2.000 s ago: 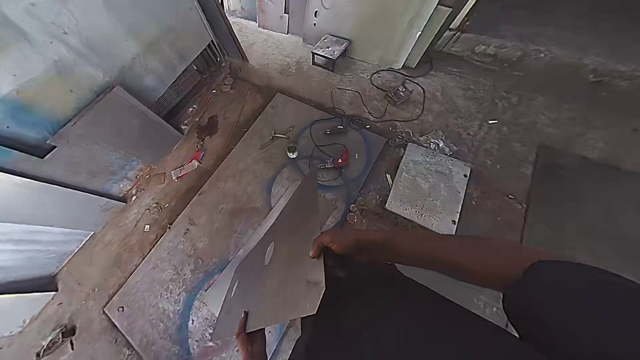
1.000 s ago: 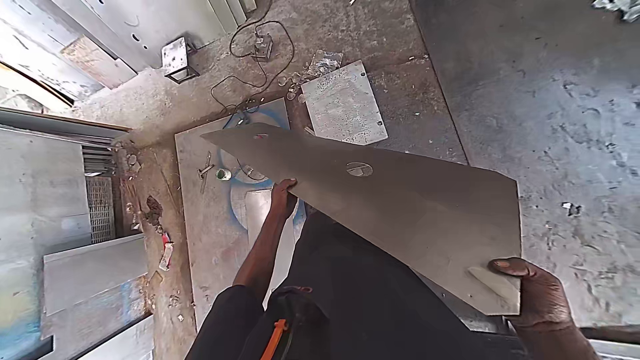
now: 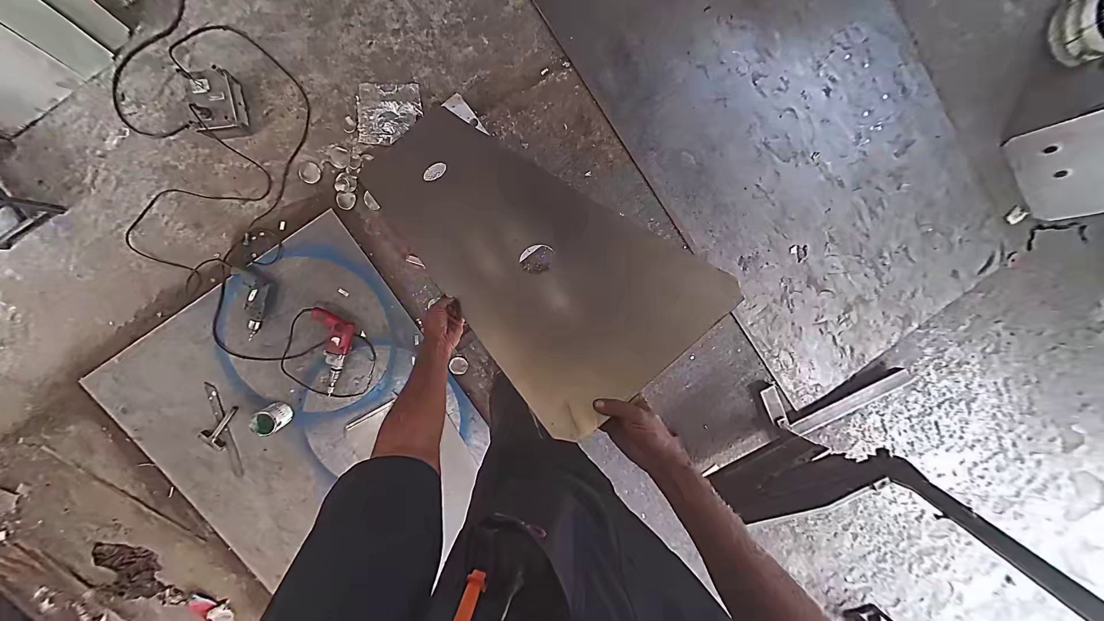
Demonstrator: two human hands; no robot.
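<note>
A grey sheet-metal panel [image 3: 552, 319] with two round holes and clipped corners is held above the floor, slanting from upper left to lower right. My left hand [image 3: 442, 323] grips its left long edge. My right hand [image 3: 634, 423] holds its near end, thumb on top, fingers hidden beneath. Left of the panel, a larger metal sheet [image 3: 172, 371] with blue painted rings lies on the floor. On it are a red corded drill [image 3: 335, 332], a second, dark power tool [image 3: 257, 302], a small can of green stuff [image 3: 272, 418] and a metal square-like tool [image 3: 220, 423].
A power outlet box [image 3: 217, 102] with looping black cable sits on the floor at upper left. Several round metal discs [image 3: 345, 181] lie beside a crumpled clear packet [image 3: 388, 112]. Metal angle pieces [image 3: 849, 401] stand at right; a large dark sheet [image 3: 776, 155] covers the floor beyond.
The panel has swung round from stretching across the view to slanting down toward my body. My right hand has come in closer to my left. The view has shifted strongly.
</note>
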